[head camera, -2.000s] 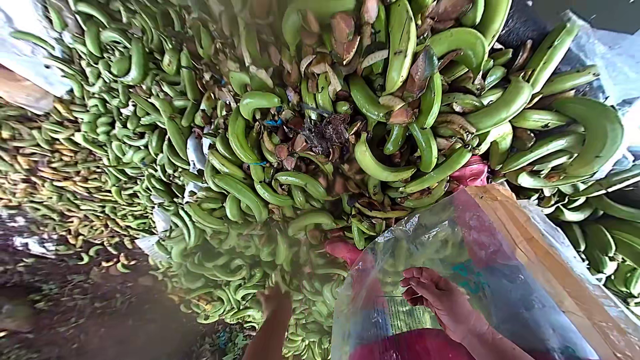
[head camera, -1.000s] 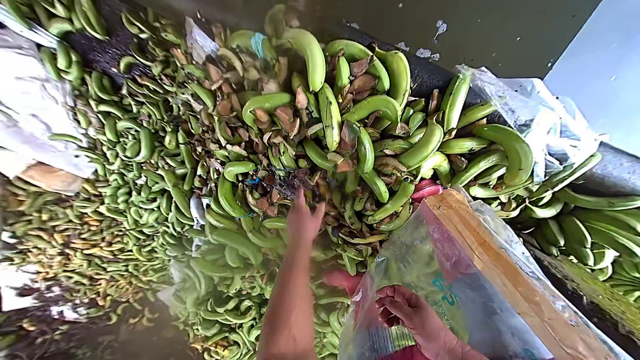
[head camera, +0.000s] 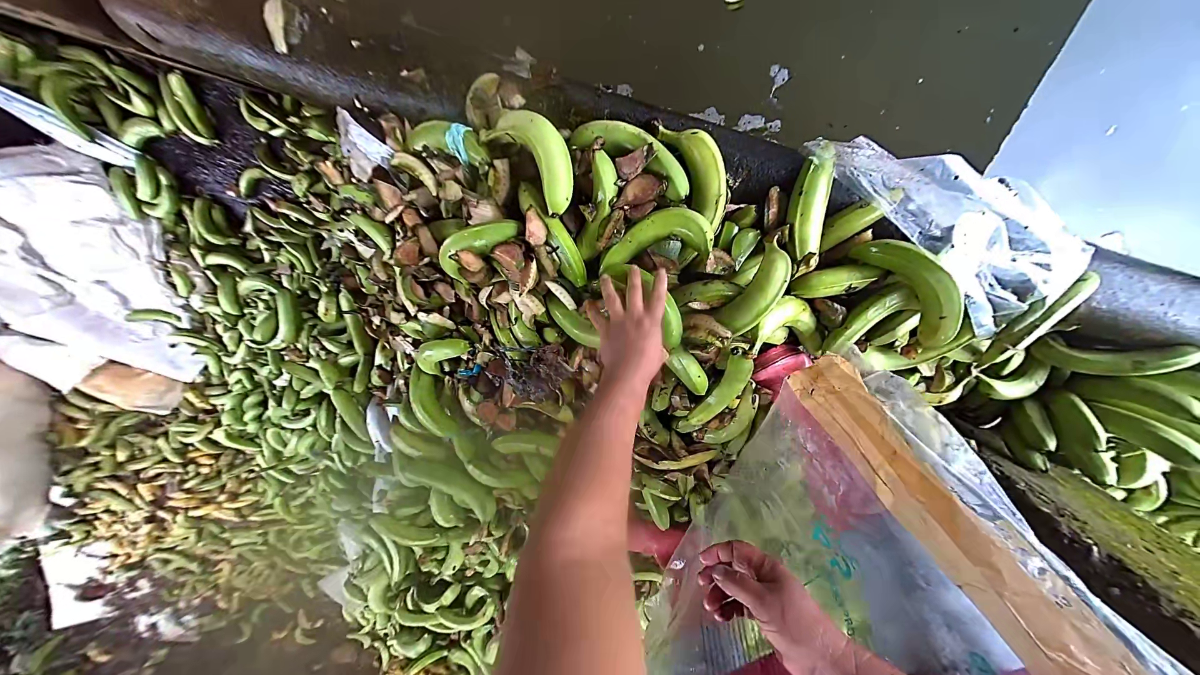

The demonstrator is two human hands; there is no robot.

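Observation:
My left hand (head camera: 630, 328) reaches out over a heap of green bananas, fingers spread, at or just over a curved green banana (head camera: 670, 319); whether it touches is not plain. Nothing shows in its grasp. My right hand (head camera: 745, 586) is low at the centre right, fingers curled, above a clear plastic bag (head camera: 797, 487) with brown tape or cardboard along its edge (head camera: 947, 497). Whether those fingers pinch anything cannot be told. Large green bananas (head camera: 544, 159) lie just beyond my left hand, among brown stem pieces (head camera: 514, 262).
Beyond the heap runs a dark ledge (head camera: 375, 84). Crumpled clear plastic (head camera: 975, 216) lies at the right, near more green bananas (head camera: 1125, 412). White sheeting (head camera: 75, 253) is at the left, with smaller, partly yellowed bananas (head camera: 169, 469) below it. A mossy edge (head camera: 1097, 525) crosses the lower right.
My left hand has moved up and away over the heap, from low in the view to the large bananas. My right hand stays over the plastic bag. The view has shifted.

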